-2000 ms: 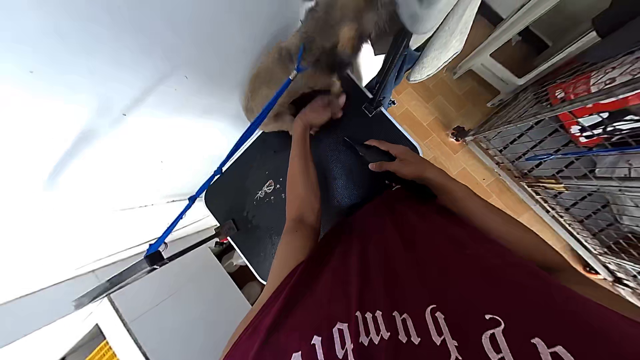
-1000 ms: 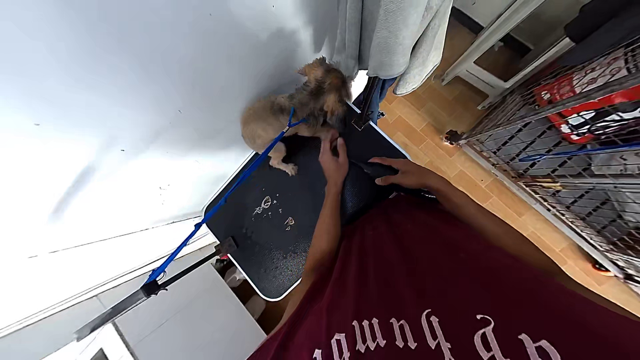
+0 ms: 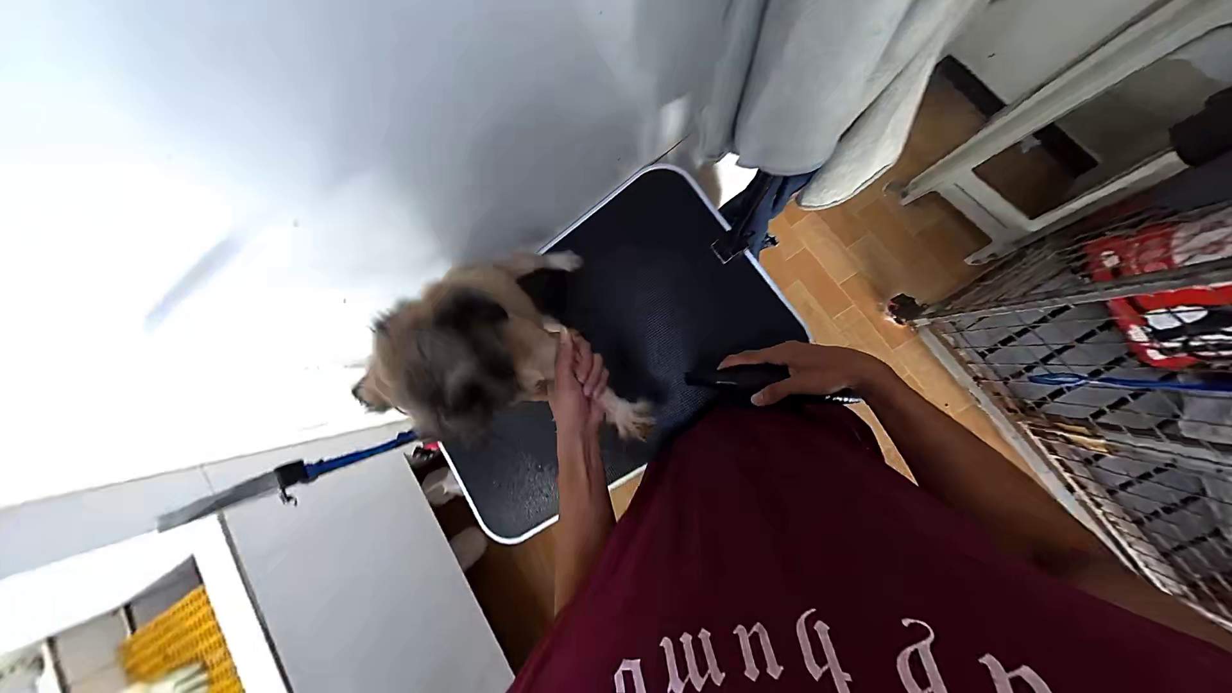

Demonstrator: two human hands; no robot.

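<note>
A small tan and dark-furred dog [image 3: 462, 346] is on a black grooming table [image 3: 664, 279] with a pale rim, its head at the left edge beside the wall. My left hand [image 3: 577, 375] is closed around one of its legs, the paw showing just past my fingers. Over the near right edge of the table, my right hand [image 3: 804, 371] holds a black handheld tool, probably a clipper [image 3: 736, 378], pointing left and apart from the dog. A blue strap [image 3: 361, 457] runs from a metal arm at the left towards the dog; its far end is hidden behind the dog.
A white cabinet [image 3: 356, 587] stands at the lower left, near a yellow woven basket [image 3: 183, 640]. Grey cloth [image 3: 818, 87] hangs beyond the table. On the right a wire cage [image 3: 1068, 385] stands on the tiled floor, with a red printed bag [image 3: 1165, 308] behind its bars.
The dog has turned and moved from the table's far end towards the left near end, its head now at the left. My left hand has taken hold of its leg. My right hand still holds the black tool.
</note>
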